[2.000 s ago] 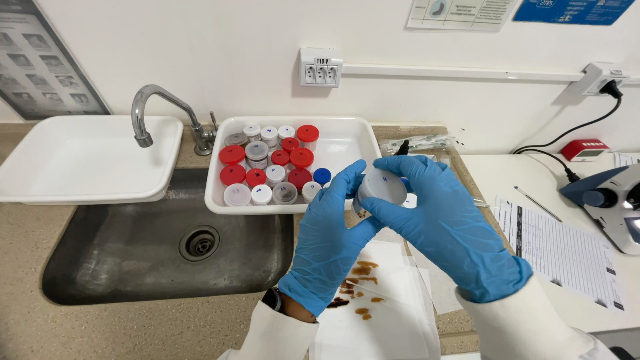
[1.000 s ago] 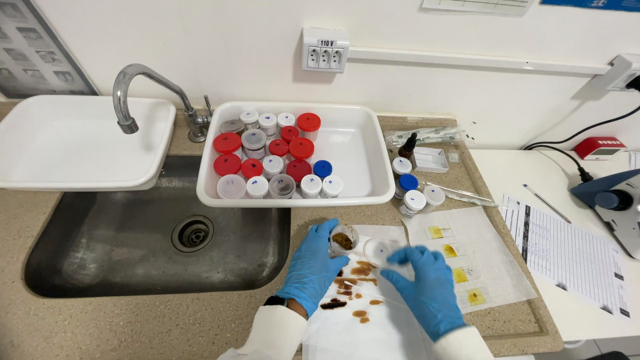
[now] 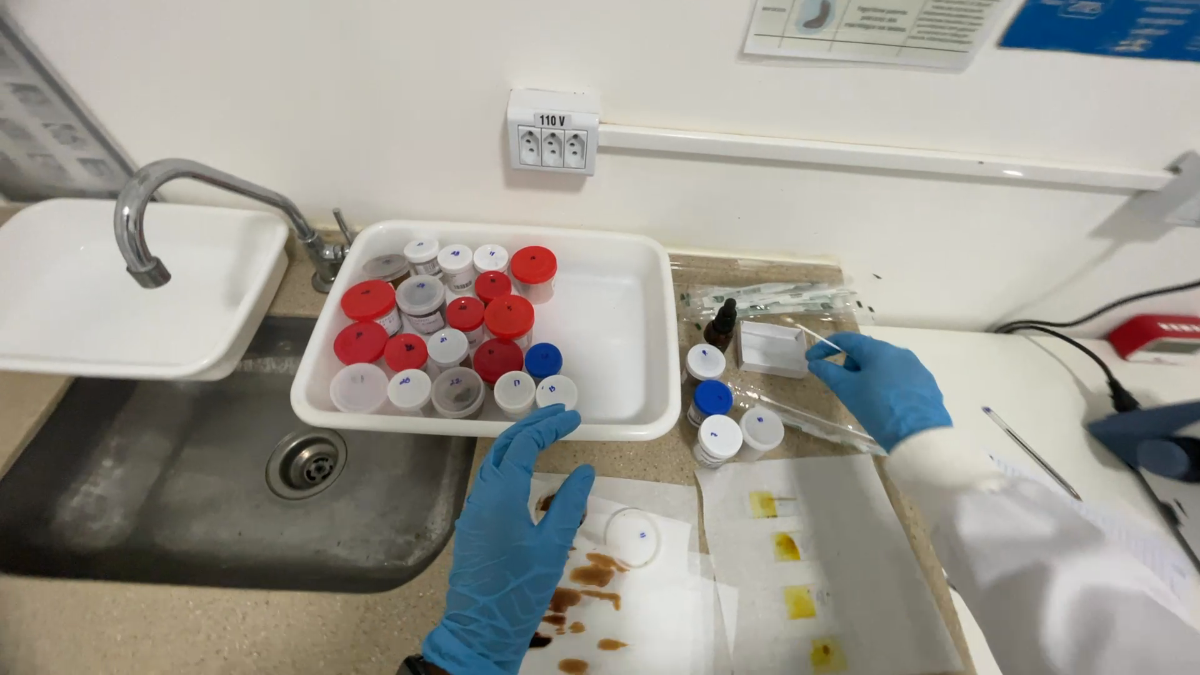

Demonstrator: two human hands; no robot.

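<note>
My left hand (image 3: pixel 516 544), in a blue glove, is over the stained white paper (image 3: pixel 656 600), fingers and thumb apart with nothing visible between them. A translucent lid (image 3: pixel 633 537) lies on the paper to its right. The open sample cup cannot be made out; my left hand may hide it. My right hand (image 3: pixel 877 389), also gloved, pinches a thin pale stick (image 3: pixel 817 336) beside a small white open box (image 3: pixel 772 349). Near the box are a dark dropper bottle (image 3: pixel 721 324) and several capped cups (image 3: pixel 718 441). Glass slides with yellow smears (image 3: pixel 799 602) lie on another white sheet.
A white tray (image 3: pixel 614 427) holds several cups with red, white and blue lids. A steel sink (image 3: pixel 169 497) with a faucet (image 3: pixel 220 178) is at the left, beside another white tray (image 3: pixel 112 361). Plastic packaging (image 3: pixel 773 300), a pen (image 3: pixel 1031 452) and part of a blue-grey device (image 3: pixel 1148 441) are at the right.
My right hand has moved from the paper toward the back right and now holds the stick. The lid, in my right hand one second ago, lies on the paper. My left hand no longer visibly holds the cup.
</note>
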